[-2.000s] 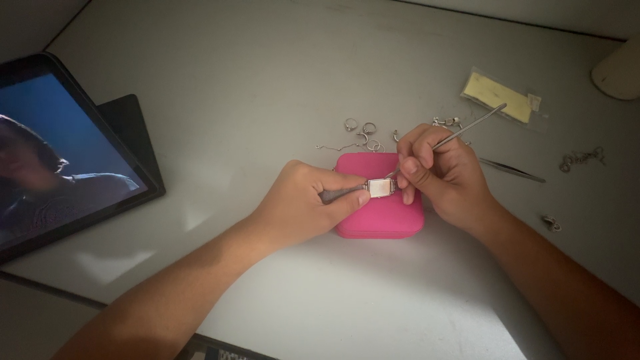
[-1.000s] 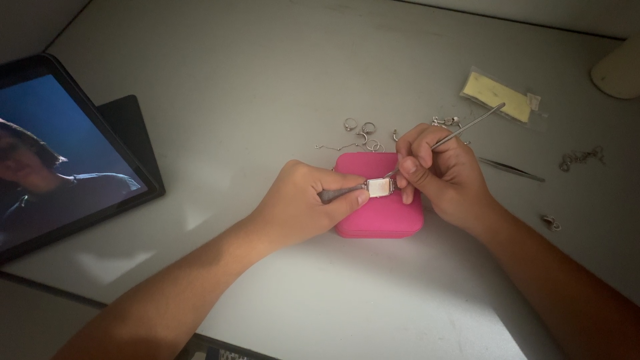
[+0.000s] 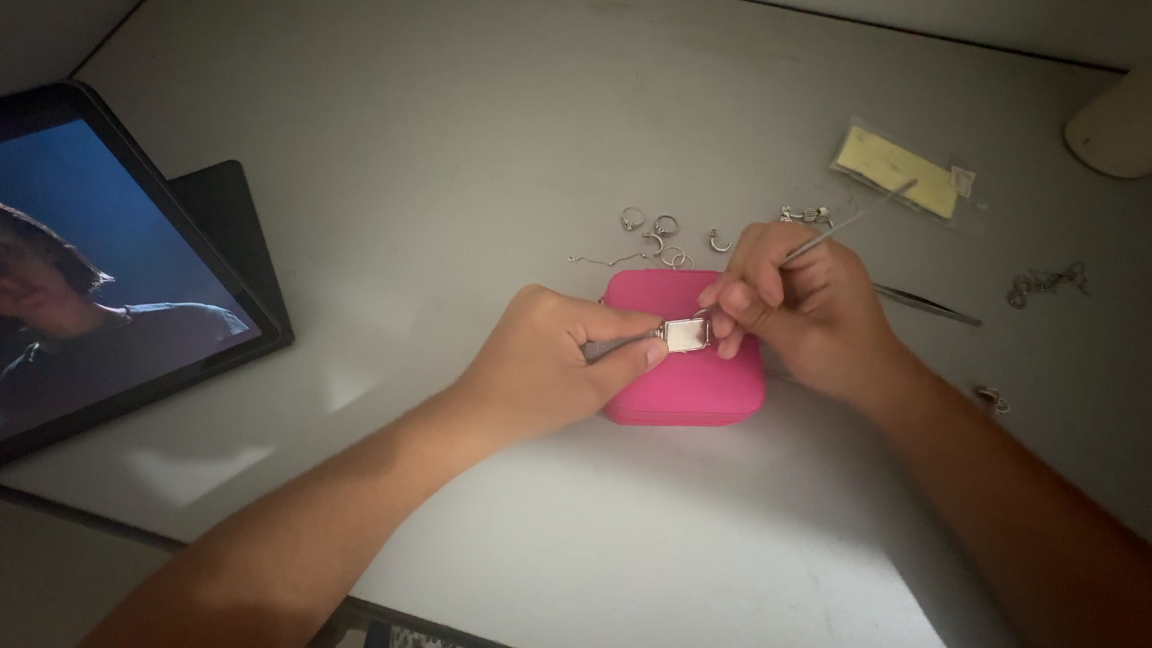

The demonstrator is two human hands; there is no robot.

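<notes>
My left hand [image 3: 558,360] pinches a small wristwatch [image 3: 687,335] between thumb and finger, its rectangular metal case over a pink zip case [image 3: 688,391]. Part of a grey band shows between those fingers. In my right hand [image 3: 801,301] is a thin metal tool [image 3: 855,219], held like a pen; its upper end points up and right, and its lower tip is close to the edge of the watch case, partly hidden by my fingers. Whether the tip touches the watch, I cannot tell.
Several silver rings [image 3: 666,225] and a thin chain [image 3: 607,261] lie behind the pink case. Metal tweezers [image 3: 927,304], a tangled chain [image 3: 1048,283], small jewellery [image 3: 992,398] and a yellow cloth in a clear bag [image 3: 900,171] are at right. A tablet [image 3: 270,328] stands at left.
</notes>
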